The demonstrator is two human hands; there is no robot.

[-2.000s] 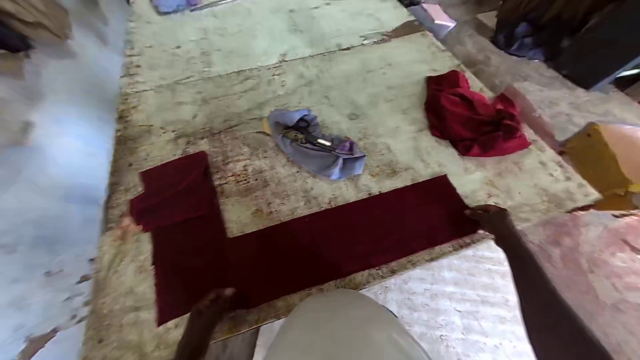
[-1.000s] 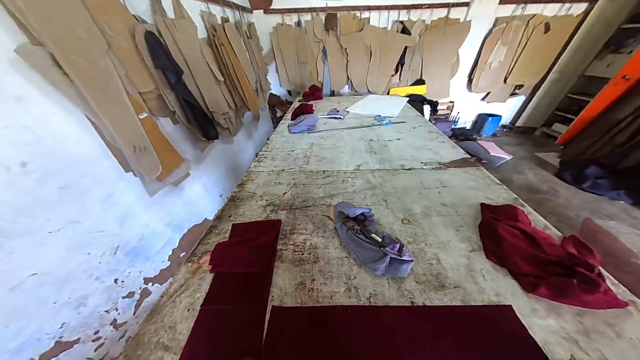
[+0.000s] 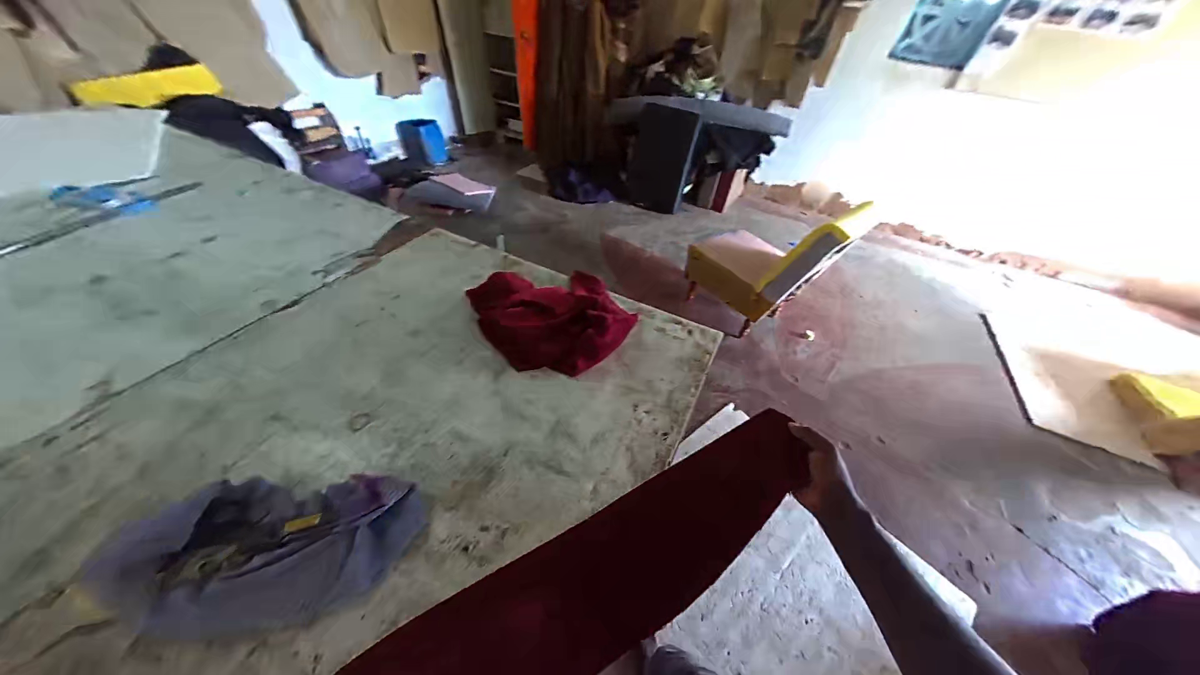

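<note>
My right hand point(image 3: 817, 466) grips the far end of a long dark red fabric strip point(image 3: 600, 562), holding it out past the table's near right corner. The strip runs down to the bottom edge of the view, where the rest of it is hidden. My left hand is out of view. A crumpled red cloth point(image 3: 553, 321) lies on the worn tabletop point(image 3: 422, 412) near its right edge. At the lower left of the table rests a bunched grey-blue cloth point(image 3: 272, 586) with dark items and a small yellow piece in its fold.
A small yellow chair point(image 3: 741, 272) stands on the floor beyond the table's right side. A pale board point(image 3: 1078, 375) lies on the floor at right. Farther back are a blue bin point(image 3: 422, 142) and a dark grey stand point(image 3: 666, 155). Brown pattern pieces hang on the back wall.
The view has swung far to the right. The strip's right end, on the table two seconds ago, is now held out beyond the table edge in my right hand. My left hand has left the view.
</note>
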